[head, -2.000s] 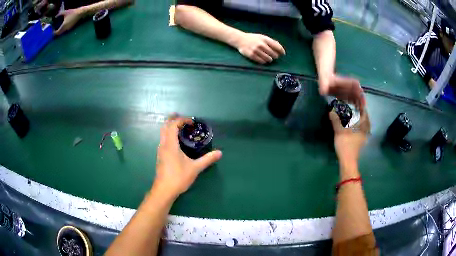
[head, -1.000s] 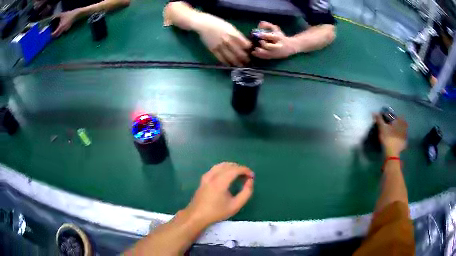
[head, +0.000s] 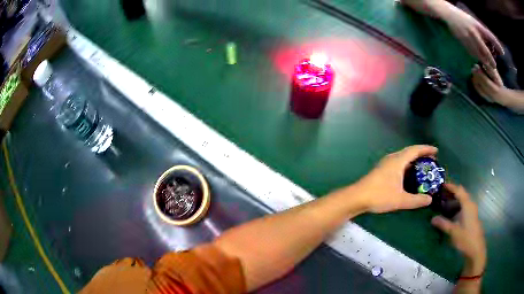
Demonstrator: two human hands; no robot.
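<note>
My left hand [head: 396,181] grips the upper part of a black cylindrical speaker body [head: 426,175] at the lower right of the belt. Its open end faces up and shows a round blue-white circuit board with a green bit. My right hand [head: 462,221], with a red cord at the wrist, is at the lower side of the same unit, its fingers around a dark part [head: 446,202]. I cannot tell whether that part is the unit's lower body or a separate piece.
A speaker body glowing red [head: 312,89] stands on the green belt, another [head: 428,95] stands further right. A light-green battery cell [head: 231,53] lies left. A round parts dish [head: 181,196] and water bottle [head: 80,115] are on the side bench. A co-worker's hands [head: 482,51] are at the upper right.
The view has turned left. My left hand, empty a second ago, now holds a unit beside my right hand. The lit unit's glow has gone from blue and red to red.
</note>
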